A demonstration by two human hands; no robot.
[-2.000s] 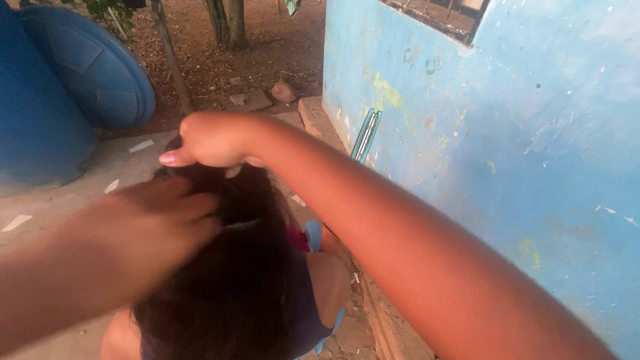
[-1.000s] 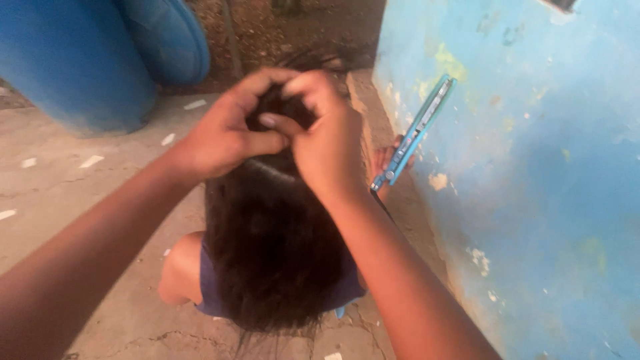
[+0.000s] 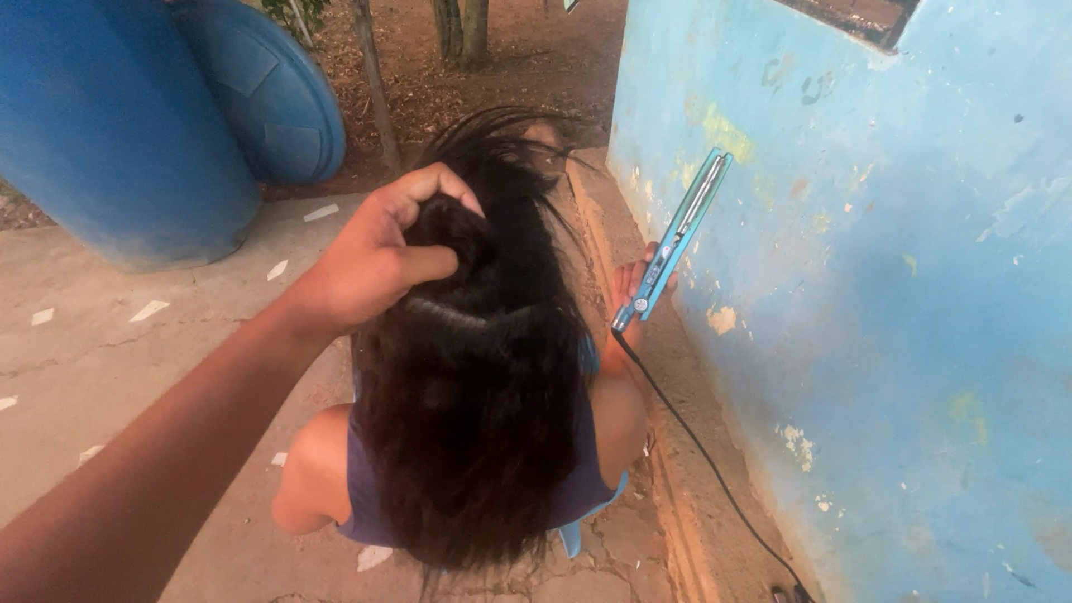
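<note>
A seated person with long dark hair (image 3: pixel 477 435) has their back to me. My left hand (image 3: pixel 394 251) is closed around a gathered section of the hair at the top of the head, thumb and fingers curled about it. Below the hand a parting line crosses the hair, and the lower hair hangs loose down the back. Some strands fan out beyond the head. My right hand is out of view. At the right, the seated person's own hand (image 3: pixel 632 280) holds up a blue hair straightener (image 3: pixel 678 243), with its black cord running down along the wall.
A blue wall (image 3: pixel 879 293) with peeling paint rises at the right above a concrete ledge (image 3: pixel 670 402). A large blue plastic barrel (image 3: pixel 117 126) and a round blue lid (image 3: pixel 268 100) stand at the upper left. Part of a light blue seat (image 3: pixel 571 538) shows under the person.
One second ago both my hands were at the top of the head; my right hand has since left the view. My left hand stays on the gathered hair.
</note>
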